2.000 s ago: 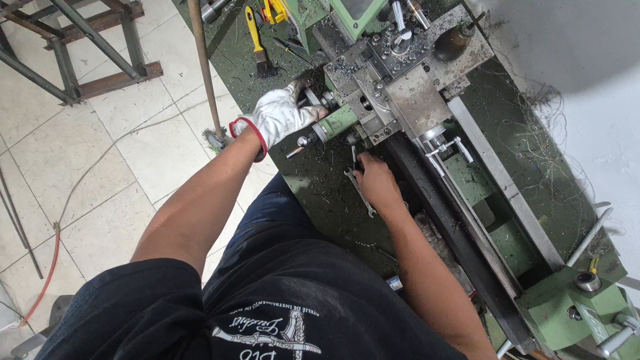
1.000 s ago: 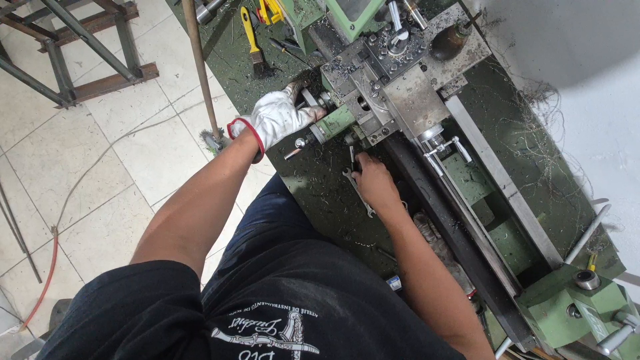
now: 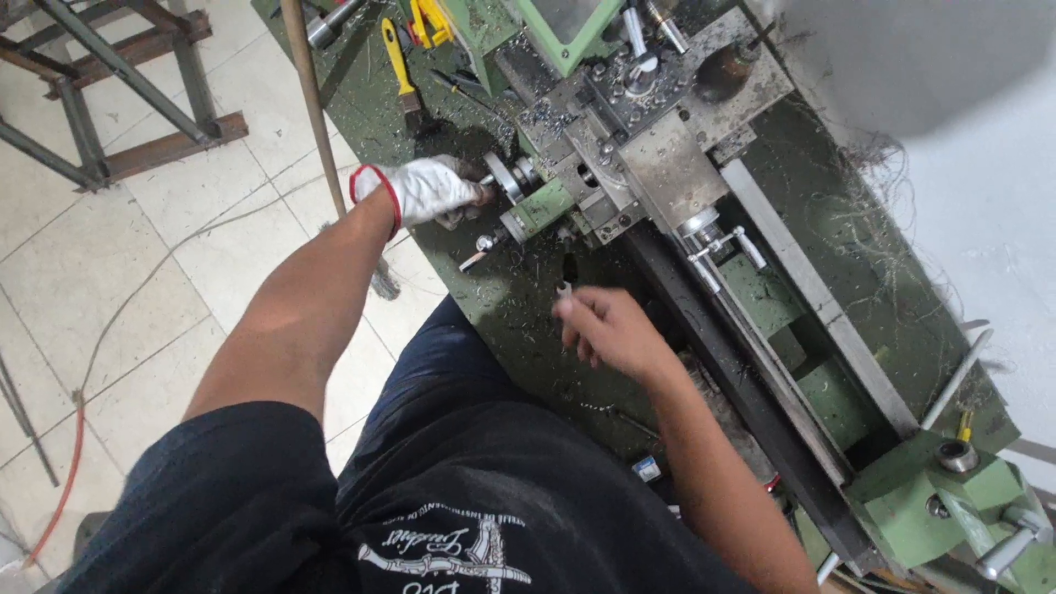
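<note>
My left hand [image 3: 433,191], in a white work glove with a red cuff, is at the handwheel [image 3: 505,176] of the green metal lathe's carriage; its fingertips touch or nearly touch the wheel's handle. Whether they grip it is unclear. To its right, my bare right hand [image 3: 601,326] holds a metal open-end wrench, whose jaw [image 3: 564,290] sticks out past the thumb while the rest is hidden by the fingers. Just above the jaw is a small dark-handled lever [image 3: 570,262] below the green apron [image 3: 540,209]. A short silver lever [image 3: 476,260] points down beside the apron.
A yellow-handled brush [image 3: 399,70] lies on the green chip-strewn tray, near yellow plastic pieces [image 3: 431,23]. A wooden broomstick [image 3: 309,91] leans at the tray's left edge. The lathe bed [image 3: 742,371] runs down to the green tailstock [image 3: 916,503]. Stringy swarf [image 3: 883,181] lies at right.
My right hand has lifted away from the lower carriage with the wrench in it, and the wrench has turned. My left hand has drawn back slightly from around the handwheel, which shows more now.
</note>
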